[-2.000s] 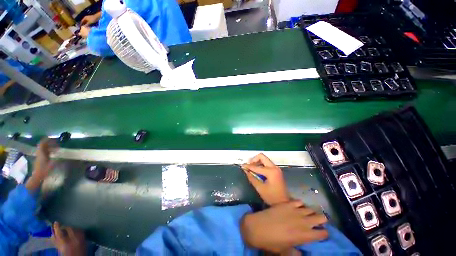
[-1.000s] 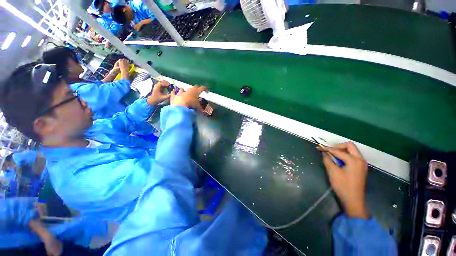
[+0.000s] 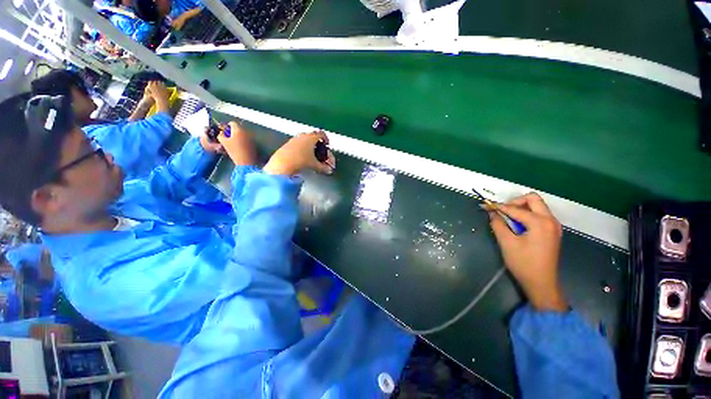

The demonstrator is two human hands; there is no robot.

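Note:
My left hand (image 3: 292, 156) reaches far to the left and grips a small stack of watch cases (image 3: 321, 152) at the bench edge by the white edging. The stack shows a dark face and pinkish rims; fingers hide part of it. My right hand (image 3: 532, 248) holds a corded pen-shaped tool (image 3: 511, 222) with a blue grip and yellow section, its thin dark tip pointing up-left over the white edging. The tool's grey cord (image 3: 460, 314) curves to the bench's near edge.
A clear zip bag (image 3: 375, 193) and pale debris (image 3: 436, 243) lie on the bench. A black tray (image 3: 644, 312) with watch cases stands at right. A dark housing (image 3: 381, 125) is on the green belt. A blue-smocked person (image 3: 140, 257) works close at left.
The view has swung left since the earliest frame. My left hand, earlier lying across my right forearm, has reached out left and now grips the case stack. My right hand still holds the tool.

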